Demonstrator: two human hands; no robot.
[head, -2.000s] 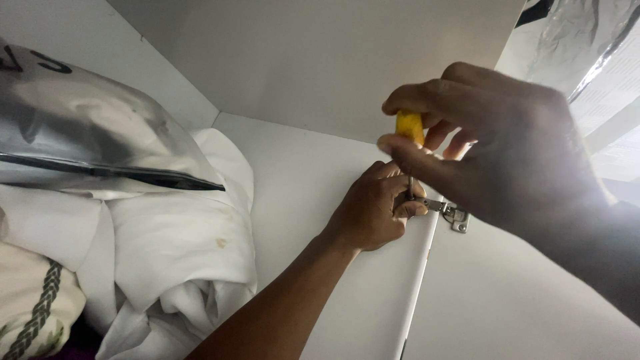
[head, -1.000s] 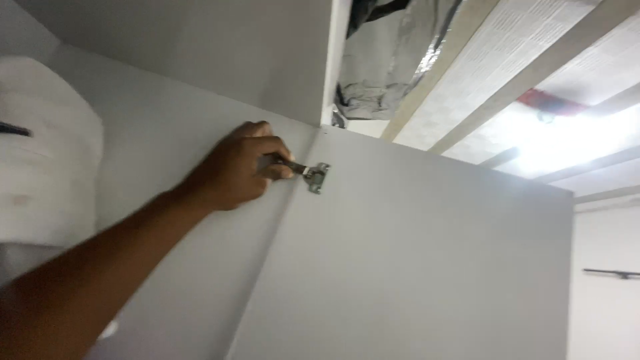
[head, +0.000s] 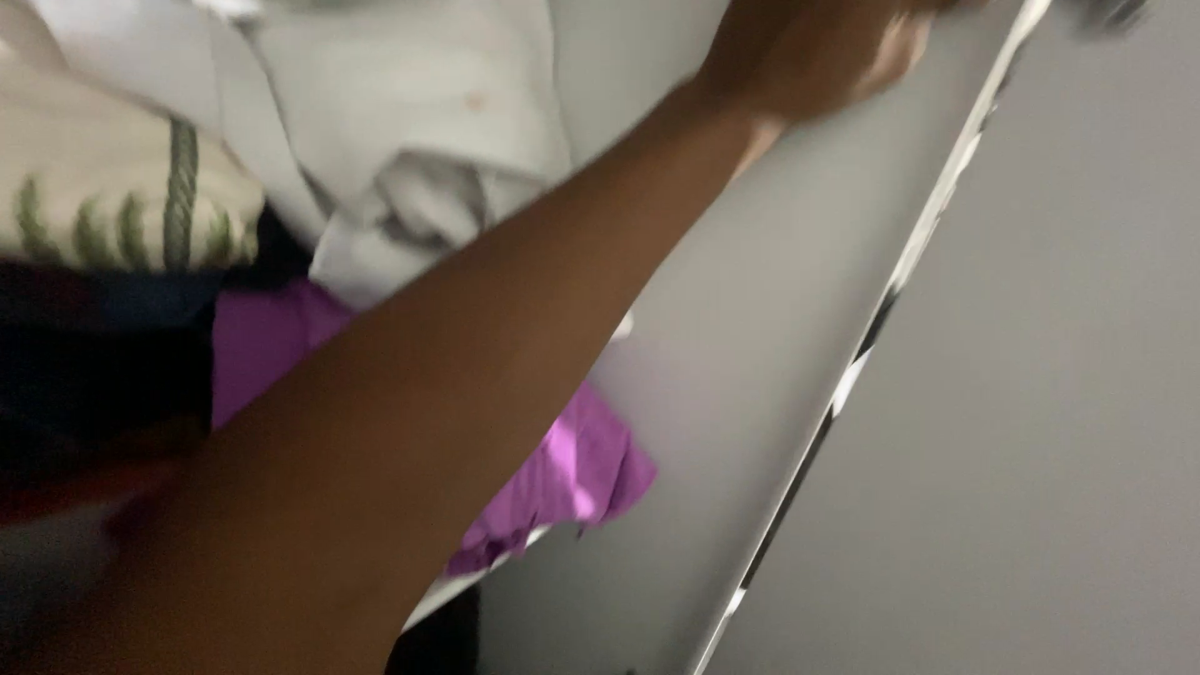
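Observation:
My left hand [head: 825, 56] is at the top edge of the head view, blurred and partly cut off, in front of the white side panel [head: 750, 309] of a cabinet. Its fingers run out of the picture, so what they hold or touch is hidden. At the top right corner, a blurred dark metal part [head: 1106, 14], perhaps the hinge, lies on the grey-white door panel [head: 1050, 375]. My right hand is out of sight.
Left of my forearm lie folded white cloth [head: 403, 84], a cream cloth with a braided band and green pattern [head: 94, 169], and dark fabrics [head: 94, 375]. Purple cloth [head: 581, 459] hangs over a shelf edge behind the forearm. A narrow gap [head: 872, 328] runs between side panel and door.
The view has swung down towards the shelves. Two seconds ago my right hand held a yellow-handled tool at the hinge; it was out of view one second ago, when my left hand was at the hinge.

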